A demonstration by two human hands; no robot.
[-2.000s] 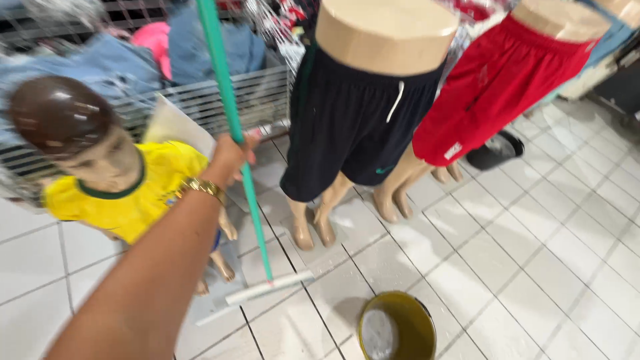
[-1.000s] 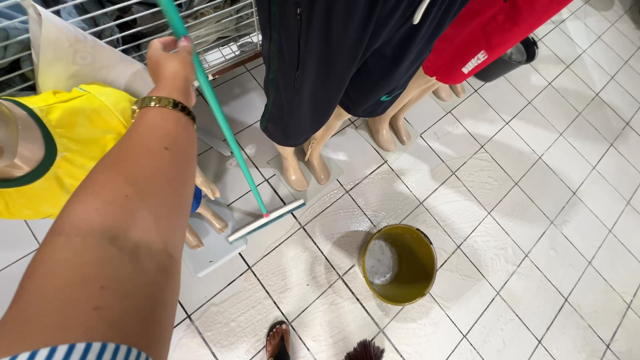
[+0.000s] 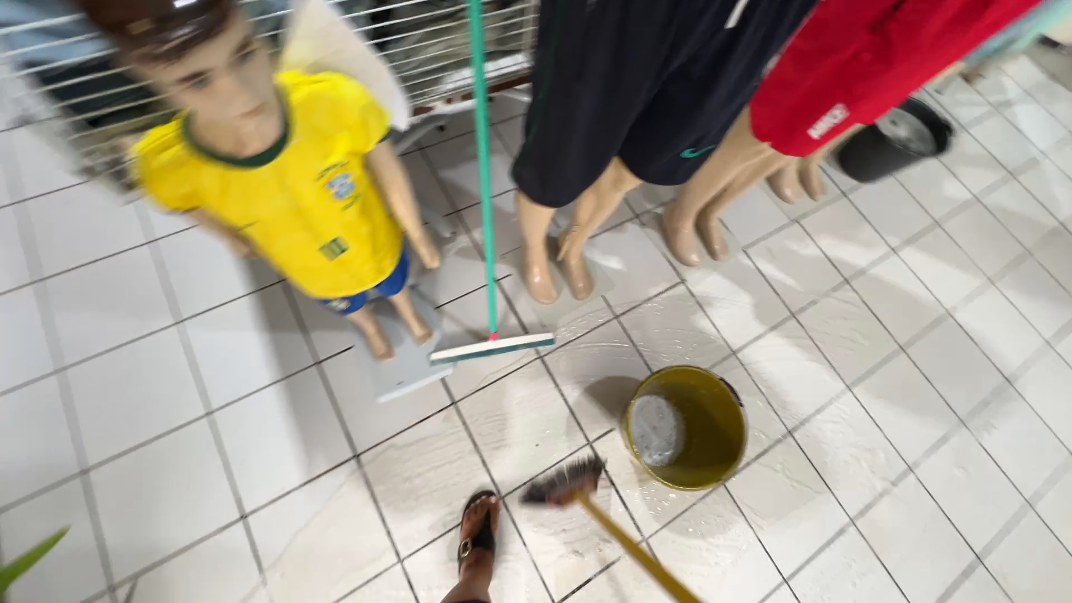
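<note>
Neither of my hands shows in the frame. A squeegee with a green handle (image 3: 484, 184) stands leaning by the wire rack, its white and green blade (image 3: 492, 346) on the wet tiles, beside the child mannequin's base. A broom with a yellow handle (image 3: 628, 540) comes in from the bottom edge; its dark bristles (image 3: 563, 482) are over the floor, left of and below a yellow bucket (image 3: 687, 427) with some whitish liquid or foam inside. What holds the broom is out of view. My sandalled foot (image 3: 479, 528) is at the bottom.
A child mannequin in a yellow shirt (image 3: 301, 193) stands at left before a wire rack (image 3: 427, 50). Mannequin legs in black shorts (image 3: 628, 92) and red shorts (image 3: 863, 67) stand along the top. A black bucket (image 3: 896, 138) is behind them. Water covers part of the tiled floor (image 3: 519, 419).
The hand that held the green handle has let go and left the view; the squeegee now stands by itself. More of the broom has come into view beside the yellow bucket.
</note>
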